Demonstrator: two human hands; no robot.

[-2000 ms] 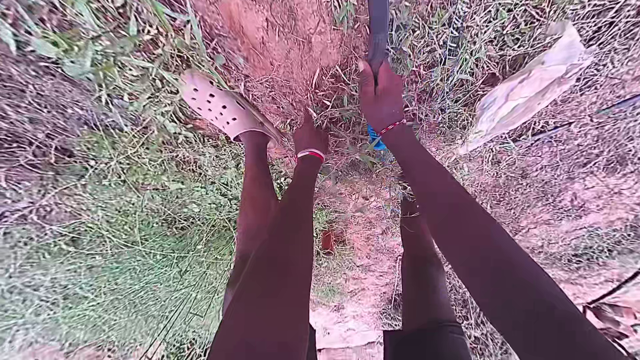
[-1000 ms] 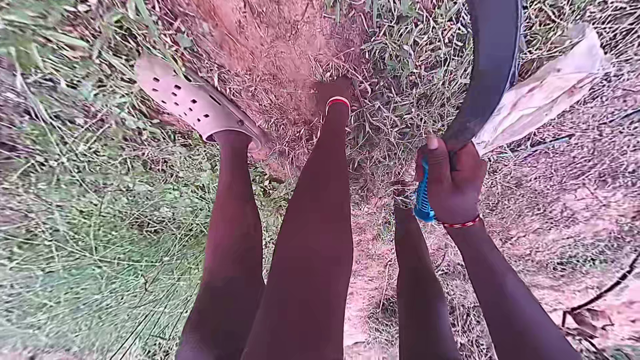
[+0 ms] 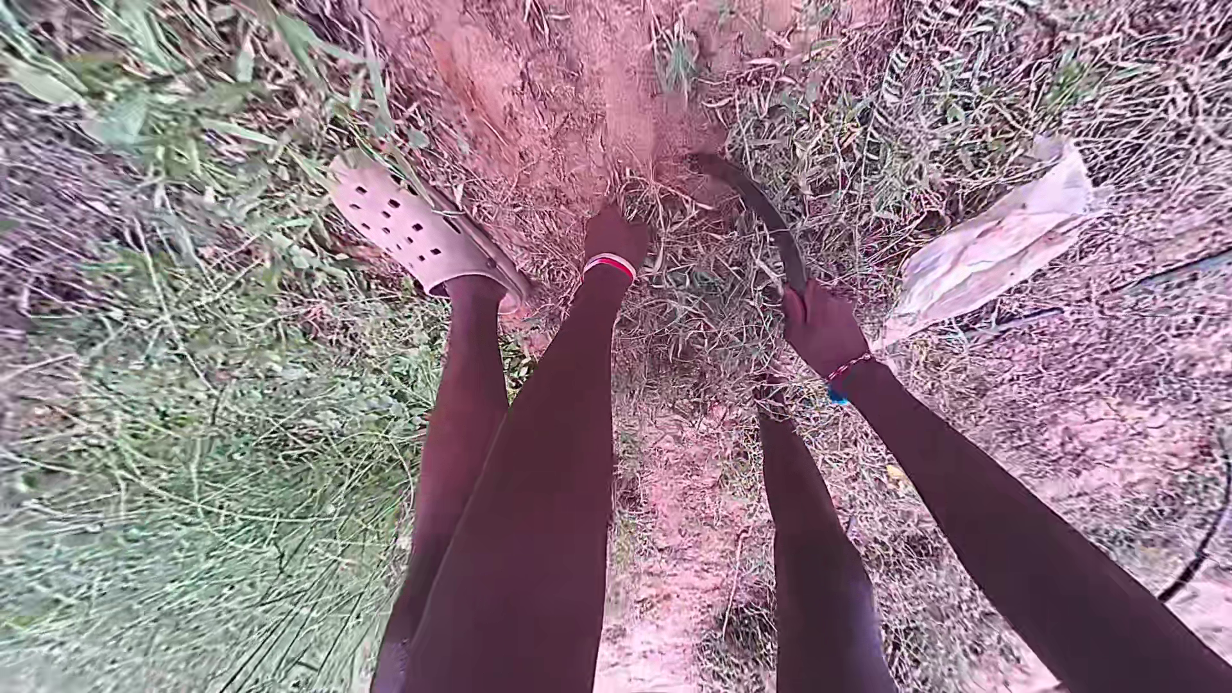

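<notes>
My right hand [image 3: 826,325] grips the handle end of a dark curved blade [image 3: 770,217], like a sickle. Its tip points up and left, at the edge of the bare soil. Bits of blue show by the wrist, below a beaded bracelet. To the left, my left hand [image 3: 616,239], with a white and red band at the wrist, is down in the cut grass [image 3: 703,289]. Its fingers are hidden, so its grasp cannot be told. Loose dry stalks lie between the two hands.
A beige perforated clog [image 3: 419,226] on my left foot stands left of my left hand. A crumpled whitish plastic sack [image 3: 1001,241] lies at the right. Bare reddish soil [image 3: 539,87] lies ahead, green grass [image 3: 192,481] at the left, and a thin dark cable or stick [image 3: 1208,539] at the lower right.
The blade, raised at the right one second ago, has come down and left to the ground with my right hand. My left hand remains low at the grass.
</notes>
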